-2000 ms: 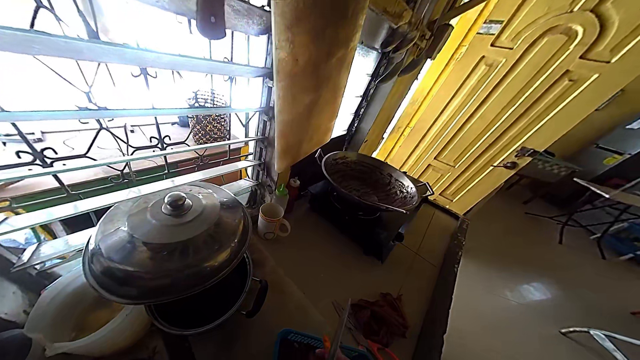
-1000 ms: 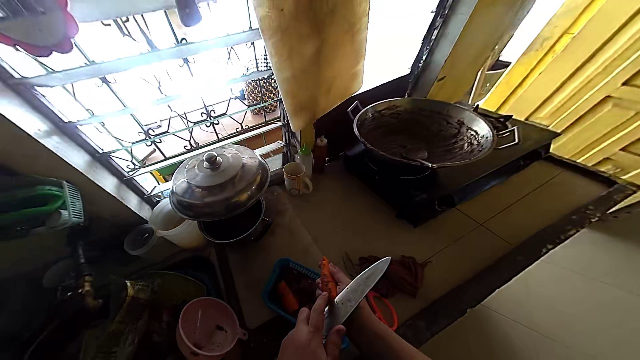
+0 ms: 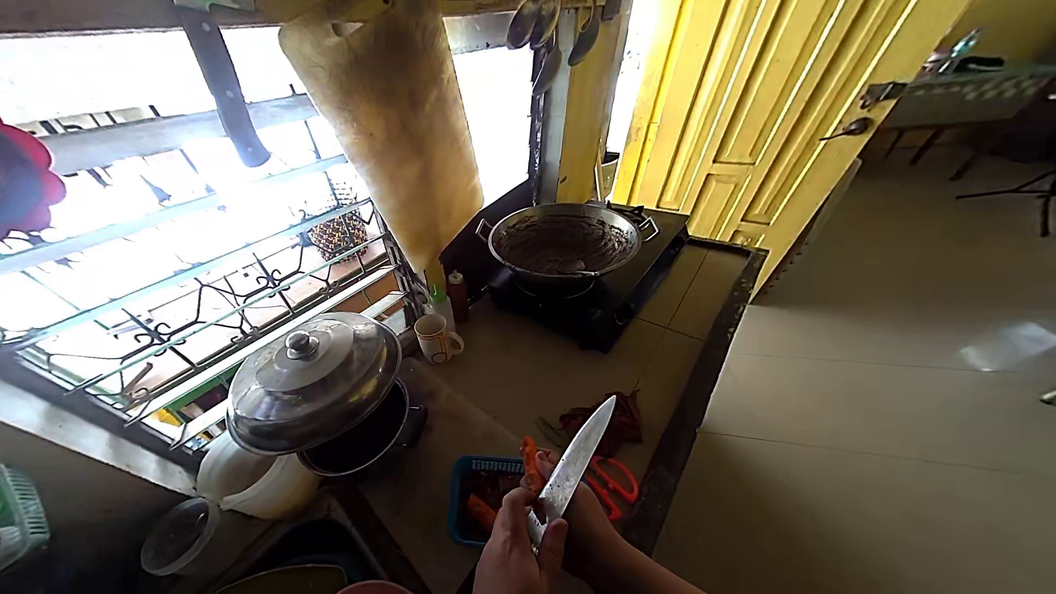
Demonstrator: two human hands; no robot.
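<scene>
In my left hand (image 3: 516, 544) is a kitchen knife (image 3: 575, 462), its broad blade slanting up and to the right and its handle mostly covered by fingers. My right hand (image 3: 582, 516), partly behind the blade, holds an orange carrot (image 3: 532, 466) upright just left of the knife. Beside the hands, a blue plastic basket (image 3: 455, 503) contains another carrot (image 3: 480, 511) and darker items that are unclear. Scissors with orange-red handles (image 3: 615, 487) lie to the right of my right hand. Behind the blade rests a crumpled dark red bag or cloth (image 3: 623, 421).
A metal wok (image 3: 565, 243) sits on a black stove (image 3: 594, 318). To the left, a tilted lid (image 3: 318, 379) partly covers a pot (image 3: 367, 454). A mug (image 3: 437, 338) and sauce bottles stand by the window. The counter's dark edge (image 3: 689, 371) runs along the right.
Both hands, low and barely visible two seconds ago, now show fully with the knife and carrot. Since one second ago their grips look the same. The view has swung considerably.
</scene>
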